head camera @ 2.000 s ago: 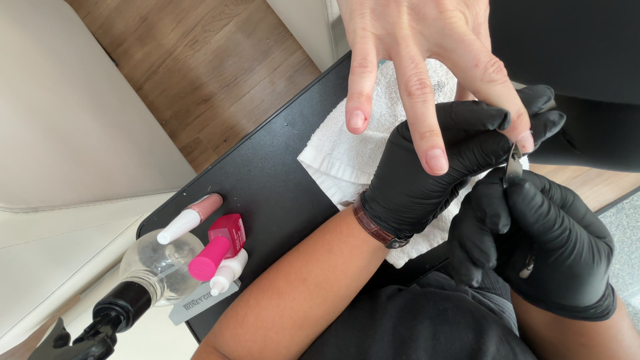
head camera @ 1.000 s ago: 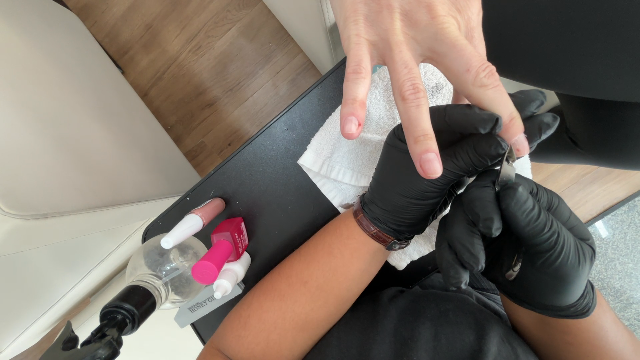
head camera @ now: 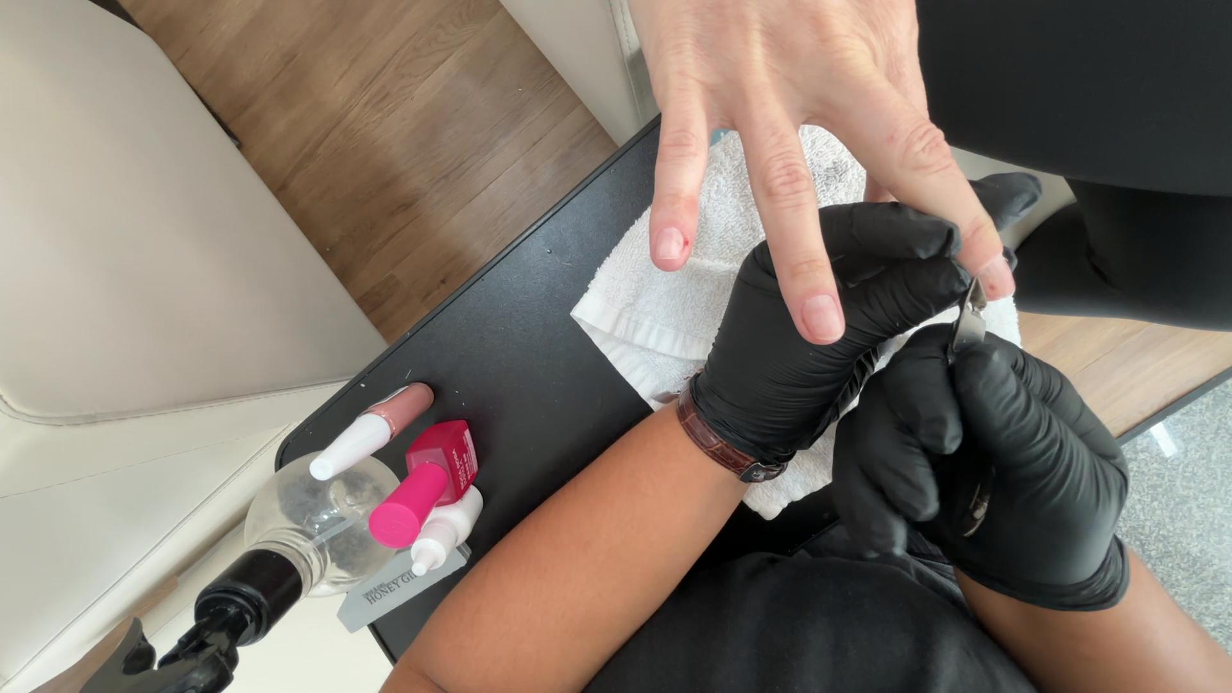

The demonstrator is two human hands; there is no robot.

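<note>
Both my hands wear black gloves. My left hand (head camera: 818, 318) holds a finger of another person's hand (head camera: 789, 106) near its tip; that hand comes in from the top, palm down, fingers spread. A small reddish mark shows beside one of its nails. My right hand (head camera: 991, 462) is closed around metal cuticle nippers (head camera: 968, 325), their jaws at the nail of the held finger; part of a handle shows in the palm. A white terry towel (head camera: 664, 298) lies under the hands on the black table. A brown strap with a buckle circles my left wrist.
At the black table's (head camera: 520, 356) left end stand a pinkish-brown bottle with a white cap (head camera: 373, 430), a magenta nail polish bottle (head camera: 423, 483), a small white dropper bottle (head camera: 448, 529), a clear spray bottle (head camera: 322, 520) with a black head, and a grey nail file (head camera: 399, 585). Pale upholstered seating (head camera: 144, 212) is at left.
The other person's hand and my gloved hands keep nearly the same places, with the nippers still at the same fingertip. My right hand has shifted slightly.
</note>
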